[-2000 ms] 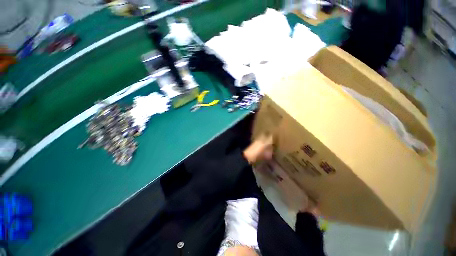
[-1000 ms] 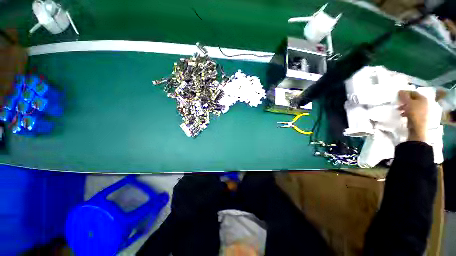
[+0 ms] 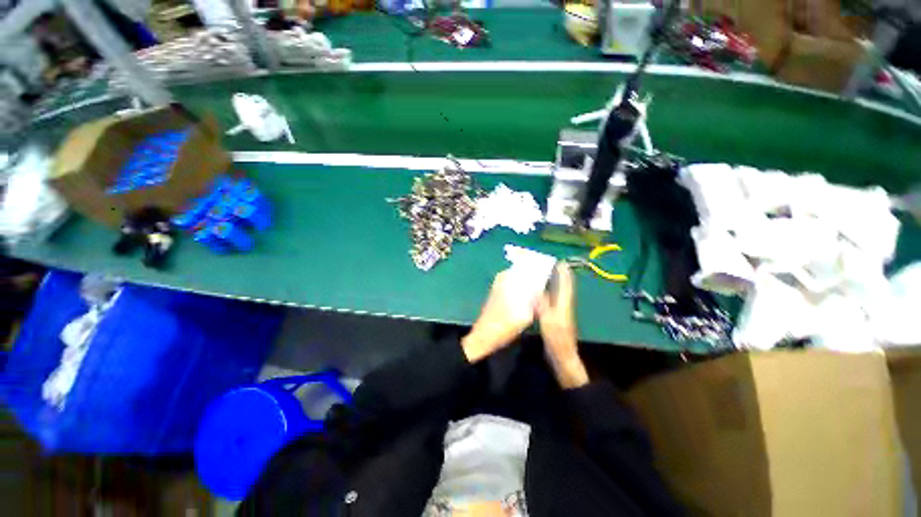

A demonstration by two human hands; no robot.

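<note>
A white plastic housing [image 3: 529, 271] is held in front of me, over the bench's front part. My left hand [image 3: 502, 315] grips it from the left. My right hand [image 3: 558, 315] is at its right side, fingers pointing up along it; the fingertips are blurred. Yellow-handled pliers [image 3: 606, 265] lie just right of the housing. A pile of small metal-and-brown parts [image 3: 438, 214] and a pile of small white pieces [image 3: 506, 210] lie behind it. More white housings [image 3: 788, 227] are heaped at the right, beside a black cable bundle [image 3: 668, 217].
A black electric screwdriver [image 3: 609, 151] hangs over a screw feeder [image 3: 578, 154]. Blue parts [image 3: 228, 212] and a carton of blue parts [image 3: 89, 162] stand left. A blue stool [image 3: 242, 439] and blue bin [image 3: 151, 364] are below. A large cardboard carton [image 3: 828, 424] is at lower right.
My right hand has moved from the housing heap to the middle, and my left hand has come into view. A housing is now held between them. The view has shifted, showing more at left.
</note>
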